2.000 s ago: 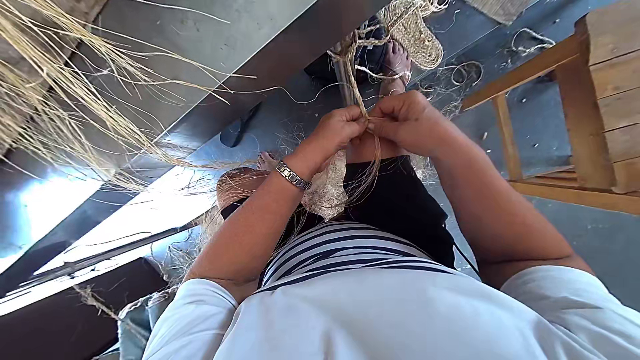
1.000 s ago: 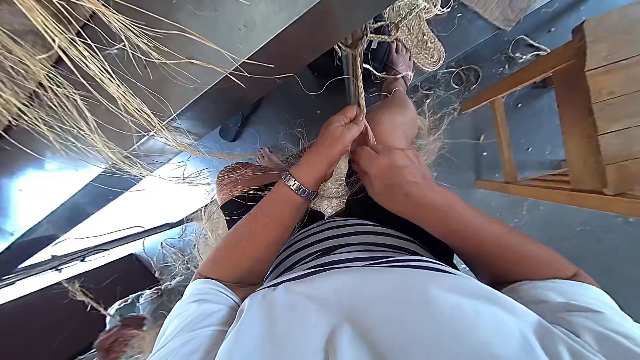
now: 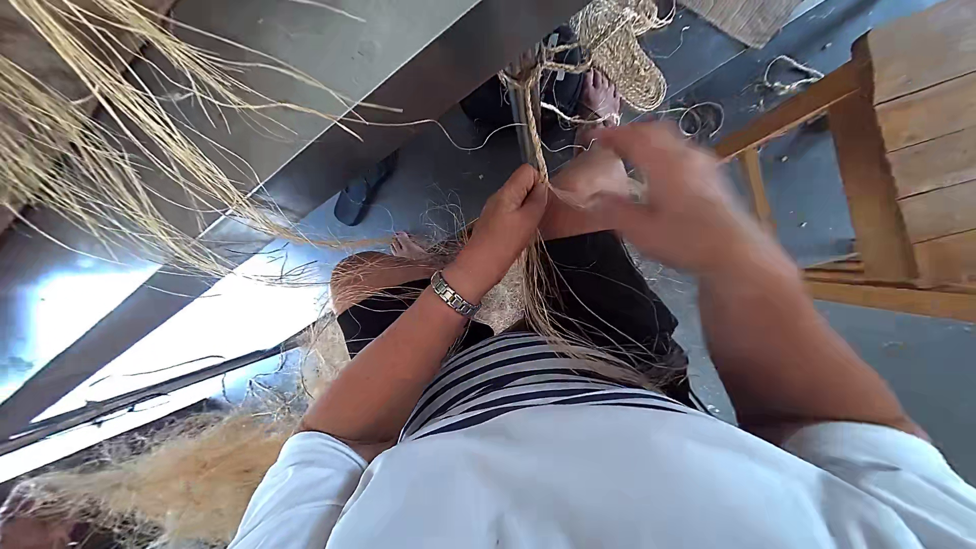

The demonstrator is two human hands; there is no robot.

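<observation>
My left hand (image 3: 512, 217), with a metal watch band on its wrist, grips the lower end of a braided natural-fibre cord (image 3: 533, 122). The cord runs up beside a metal bar to the edge of the table, where it is looped. Loose fibre strands (image 3: 538, 293) hang below my left hand over my lap. Off to the right of the cord is my right hand (image 3: 663, 198), blurred, its thumb and fingers spread; a few thin fibres show near its thumb, and whether it holds any is unclear.
Long pale fibres (image 3: 130, 114) spread over the metal table (image 3: 320, 46) at upper left. A fluffy fibre heap (image 3: 191, 473) lies at lower left. On the right stands a wooden stool or bench (image 3: 877, 160). A woven fibre sole (image 3: 621, 61) and a dark sandal (image 3: 362, 194) are on the floor.
My right hand has moved away from the cord, out to the right, and its fingers have spread. My left hand stays on the cord. A fluffy fibre heap now shows at lower left.
</observation>
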